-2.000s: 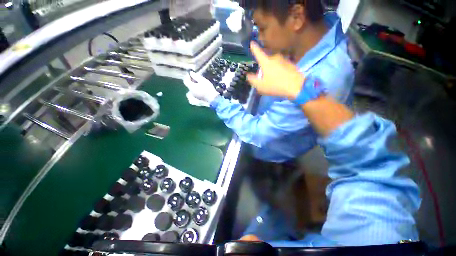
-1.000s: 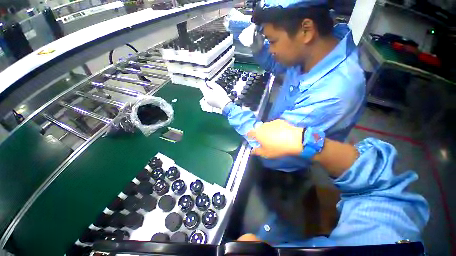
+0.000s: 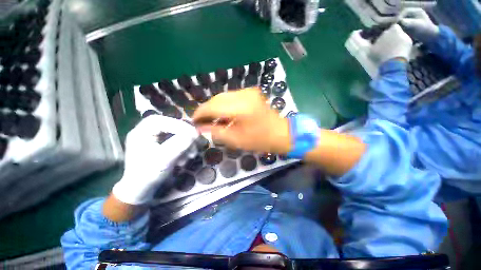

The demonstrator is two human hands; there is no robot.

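A white foam tray point(image 3: 282, 71) holds rows of black round parts point(image 3: 249, 162) on the bench in front of me. Glossy parts point(image 3: 279, 88) stand in its right end. My left hand point(image 3: 155, 153), in a white glove, is over the tray's left part with its fingers curled around a dark part point(image 3: 202, 142). My right hand point(image 3: 245, 121), bare with a blue wristband, is over the tray's middle, its fingertips close to the left hand. It is blurred, and I cannot tell if it holds anything. The hands hide the middle of the tray.
Stacked filled foam trays point(image 3: 79, 95) stand at the left. A clear plastic bag point(image 3: 295, 18) with dark contents and a small metal plate point(image 3: 294, 48) lie at the back of the green bench point(image 3: 179, 52). At the right, a coworker's gloved hands point(image 3: 393, 43) are over another tray.
The view has swung left and down, bringing the stacked trays and my gloved left hand into view. My right hand has come from beside the coworker to over the tray.
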